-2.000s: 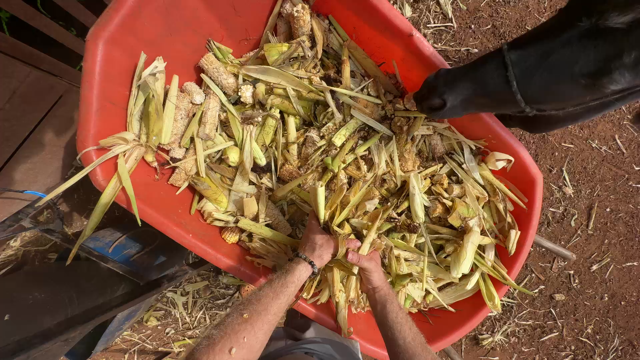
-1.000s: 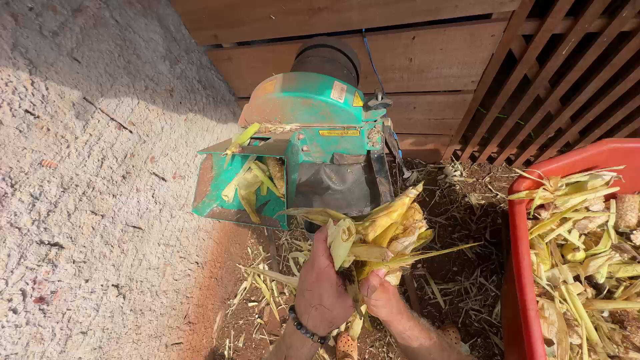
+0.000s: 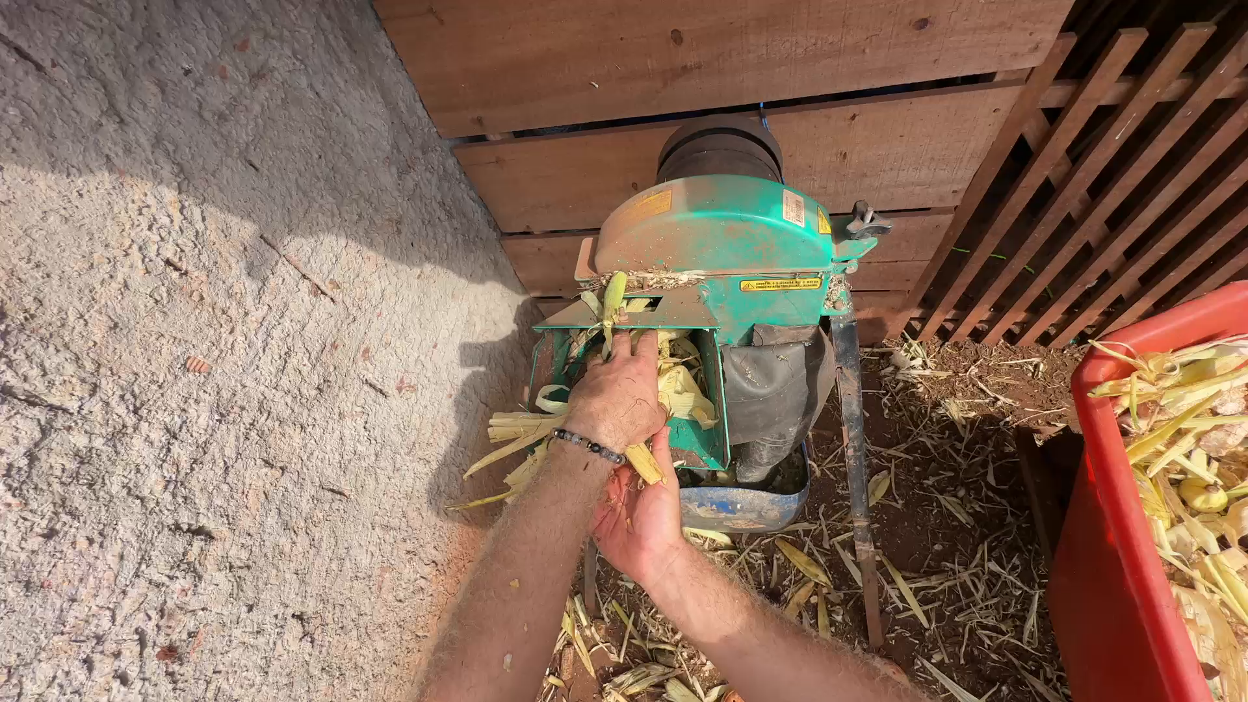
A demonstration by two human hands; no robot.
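Observation:
A green forage chopper (image 3: 721,234) stands against a plank wall, its feed hopper (image 3: 717,439) facing me. Corn husks (image 3: 682,385) fill part of the hopper, and some stick out over its left edge. My left hand (image 3: 619,390), with a beaded bracelet at the wrist, lies palm down on the husks inside the hopper mouth; its fingertips are partly hidden. Just below it, at the hopper's front lip, my right hand (image 3: 639,517) is turned palm up with a piece of husk above it. Whether either hand grips husks cannot be told.
A rough plastered wall (image 3: 244,341) rises close on the left. A red tub (image 3: 1121,468) of husks and cobs stands at the right, near a slatted wooden panel (image 3: 1072,185). Under the chopper's grey chute (image 3: 775,390) sits a blue container (image 3: 741,509). Husk scraps litter the ground.
The view has swung from the red tub to the chopper. My hands, which held a bundle of husks in front of the machine a second ago, have moved left to the hopper.

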